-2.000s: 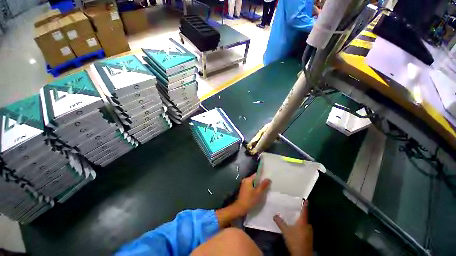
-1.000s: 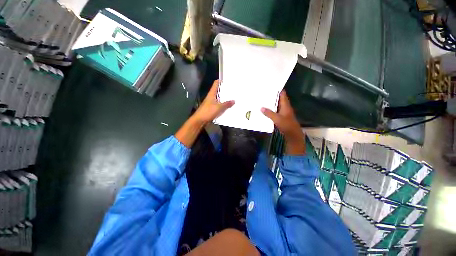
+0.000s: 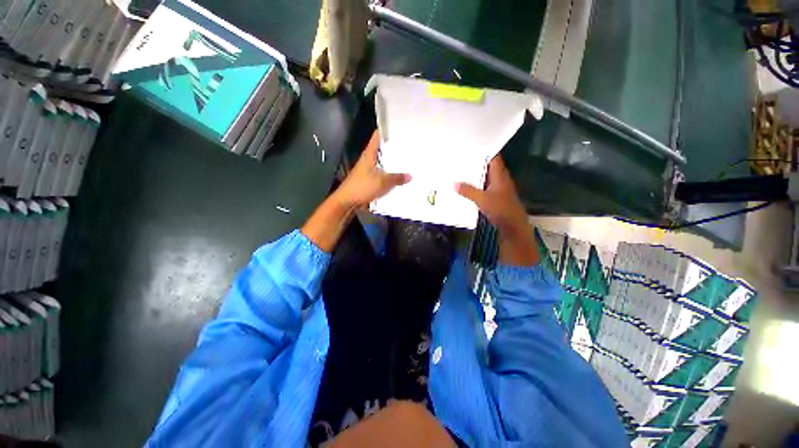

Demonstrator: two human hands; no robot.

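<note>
An open box with a plain white inside is held above my lap. Its white lid flap is swung back at the far side, with a yellow-green strip on its edge. A small yellow-green mark shows on the near part of the inside. My left hand grips the left side, thumb on the white inside. My right hand grips the right side, thumb also on the inside. The fingers under the box are hidden. A short working pile of closed teal-and-white boxes lies at the upper left.
Box stacks line the left edge; more stacks stand at the lower right. The support post is beyond the box. The side rail runs beside the green conveyor belt. White slivers lie on the dark green table.
Since two seconds ago the view has tipped down over my lap. Both hands still hold the same open box. In the last second its far flap has tilted up slightly towards me.
</note>
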